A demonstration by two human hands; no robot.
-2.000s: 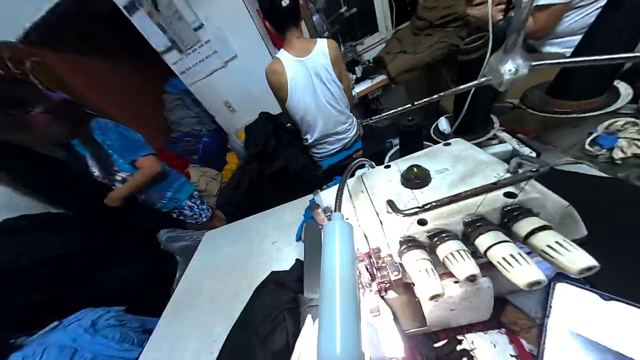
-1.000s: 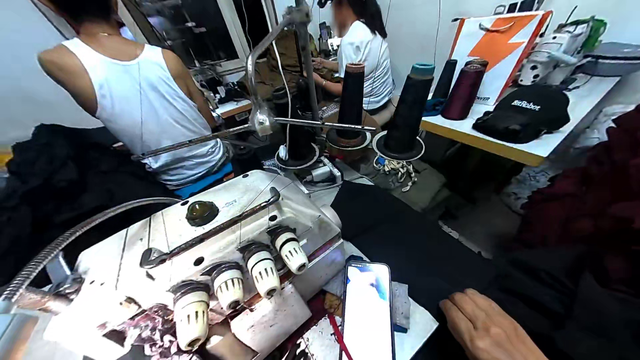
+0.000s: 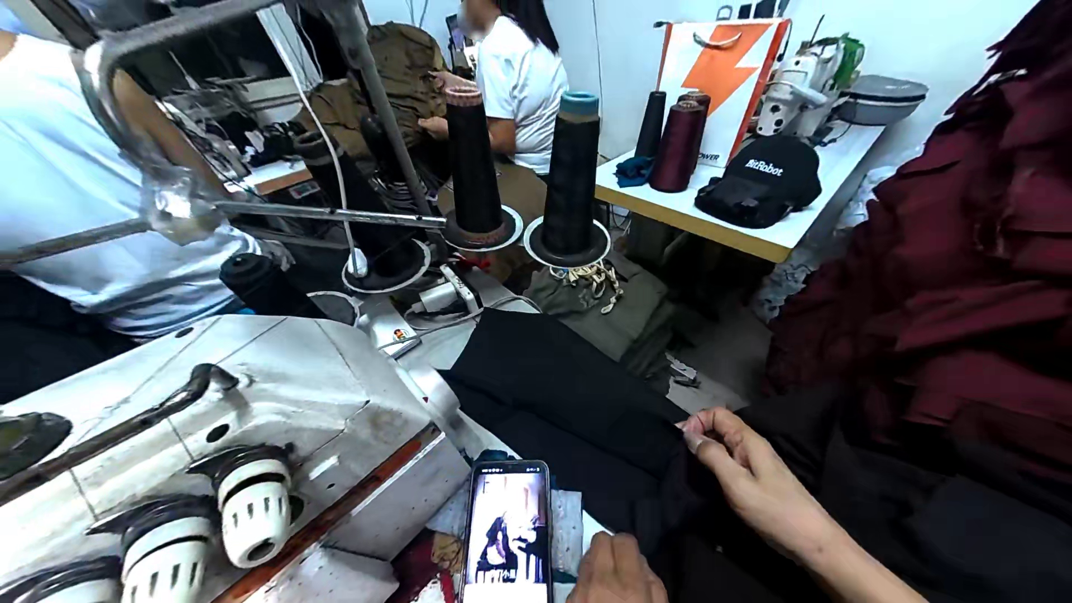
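Observation:
My right hand (image 3: 737, 456) pinches the edge of a black fabric piece (image 3: 569, 394) between thumb and fingertips. At the bottom edge, my left hand (image 3: 618, 571) rests with curled fingers on or beside the dark cloth; whether it grips anything is hidden. Just left of it a lit smartphone (image 3: 507, 536) stands propped against small cloth scraps. The white head of an industrial sewing machine (image 3: 310, 402) with white tension knobs (image 3: 255, 507) fills the lower left. The black fabric runs from beside the machine toward my right hand and merges with more dark cloth.
Black thread cones (image 3: 572, 184) stand behind the machine beneath a metal thread stand (image 3: 327, 213). A side table (image 3: 695, 219) holds a black cap (image 3: 760, 180), a maroon cone (image 3: 677, 149) and a paper bag. Maroon garments (image 3: 938, 276) are heaped at right. Two people sit beyond the machine.
The view has swung far to the right. Since one second ago, my right hand has gone from lying flat on the dark cloth to pinching its edge. My left hand now shows beside the phone.

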